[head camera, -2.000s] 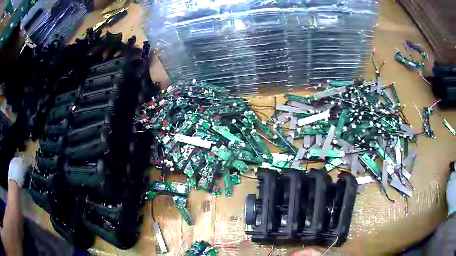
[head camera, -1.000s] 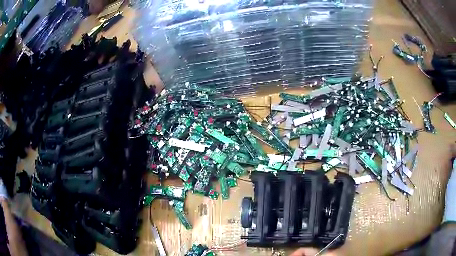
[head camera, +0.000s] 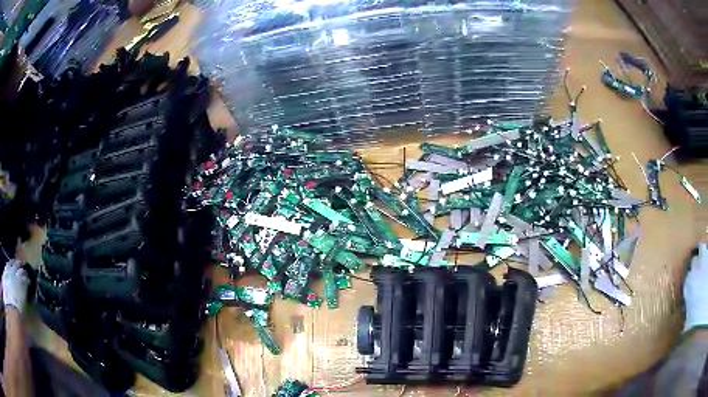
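Note:
A short row of black ribbed housings (head camera: 449, 326) stands at the front centre, with a dark round end at its left. Behind it lies a heap of green circuit boards (head camera: 287, 221) with red and white dots. To the right is a second heap of green boards mixed with grey-backed strips (head camera: 536, 201). A small board with a red wire (head camera: 291, 388) is cut off by the bottom edge, left of the housings. Neither of my hands can be made out in the picture.
Black housings (head camera: 116, 233) are stacked along the left. A film-wrapped tray stack (head camera: 380, 70) fills the centre back. A neighbour's white-gloved hand (head camera: 15, 285) is at the left edge, another person's gloved hand (head camera: 696, 288) at the right. Black units (head camera: 687, 120) lie at the right back.
The fingertips and thin pointed tool at the bottom edge by the housings are gone from view. The bench view has shifted slightly left. The right neighbour's gloved hand now shows more fully.

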